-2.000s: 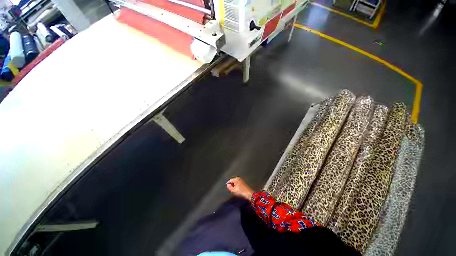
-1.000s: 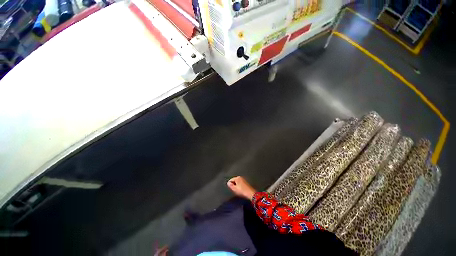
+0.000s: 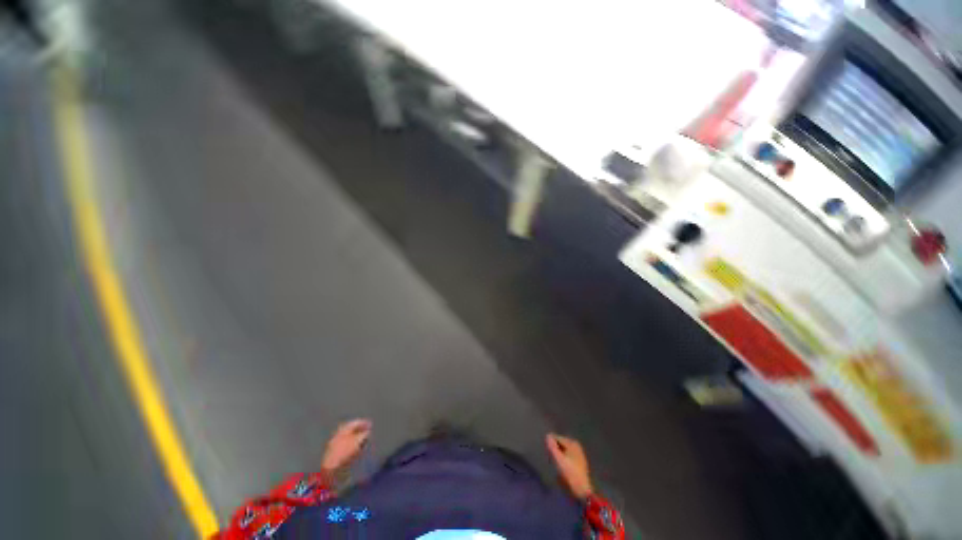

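Note:
My left hand (image 3: 346, 444) is at the bottom, left of my body, with its fingers curled and nothing seen in it. My right hand (image 3: 571, 464) is at the bottom, right of my body, small and blurred, fingers loosely curled, with nothing seen in it. Both hands hang over the floor and touch nothing. The white spreading machine (image 3: 675, 276) stands at the right, tilted in the view. It has a lit control screen (image 3: 871, 121), blue and red buttons, a black lever (image 3: 686, 233), a red knob (image 3: 928, 245) and red and yellow stickers.
The white spreading table (image 3: 570, 74) runs across the top, with pale legs (image 3: 526, 192) below its edge. Some coral-red fabric (image 3: 722, 111) shows beside the machine. A yellow lane line (image 3: 118, 306) crosses the grey floor at the left. The picture is motion-blurred.
The view has swung round: the machine is now nearer at the right, and the leopard-print rolls have left the picture. Both hands now show at the bottom, either side of my body.

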